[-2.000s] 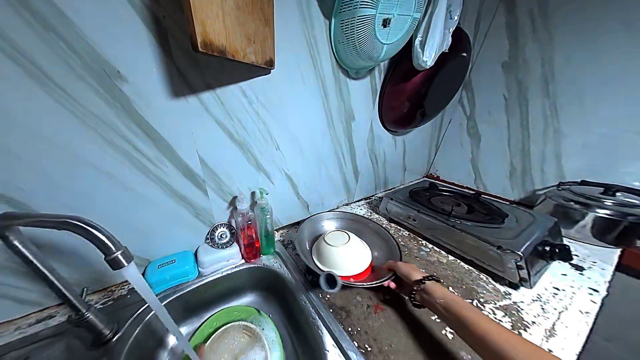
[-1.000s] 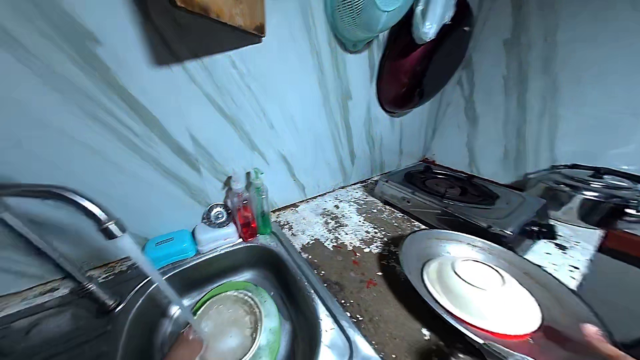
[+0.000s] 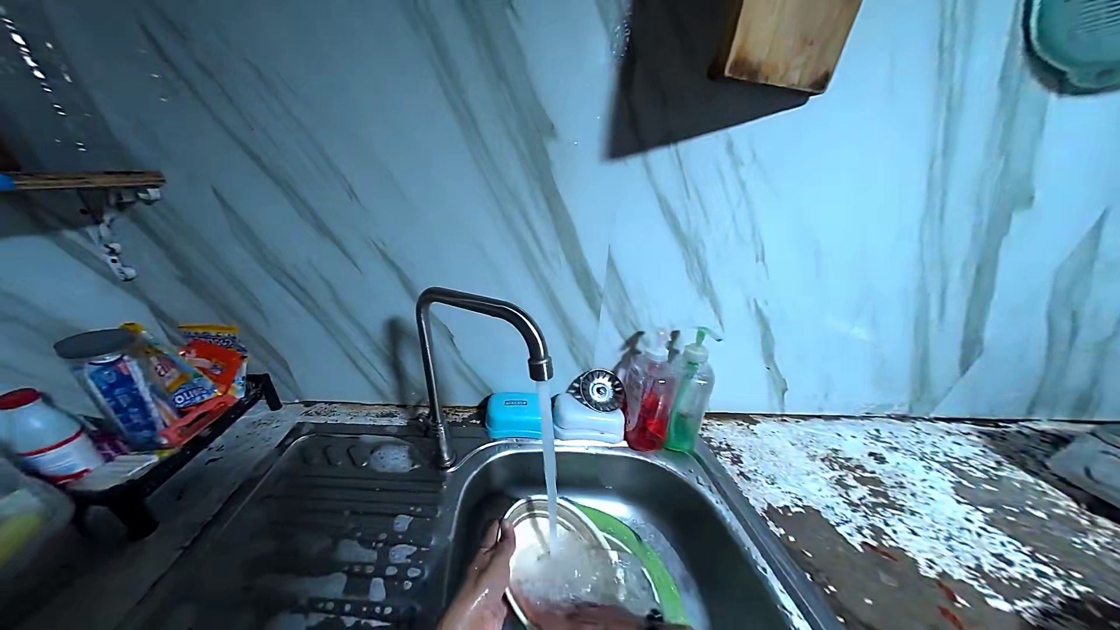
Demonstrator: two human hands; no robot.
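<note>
Water runs from the metal faucet (image 3: 490, 306) onto a pale dish (image 3: 535, 525) in the stainless steel sink (image 3: 735, 525). My left hand (image 3: 486, 577) grips the dish by its left rim, thumb at the edge. Low in the view, my right hand (image 3: 595, 615) lies across the dish's near part, blurred under splashing water; its fingers are mostly hidden. A green plate (image 3: 652, 560) rests in the sink beneath and to the right of the dish.
Behind the sink stand a blue case (image 3: 514, 416), a white case (image 3: 588, 422), a red soap bottle (image 3: 649, 402) and a green soap bottle (image 3: 691, 398). The ribbed drainboard (image 3: 350, 525) lies left, beside a black rack (image 3: 166, 464) holding a jar and packets. A wooden block (image 3: 787, 44) hangs above.
My right hand was at the metal pan with the white bowl on the counter; now it is at the dish in the sink. The view has swung left.
</note>
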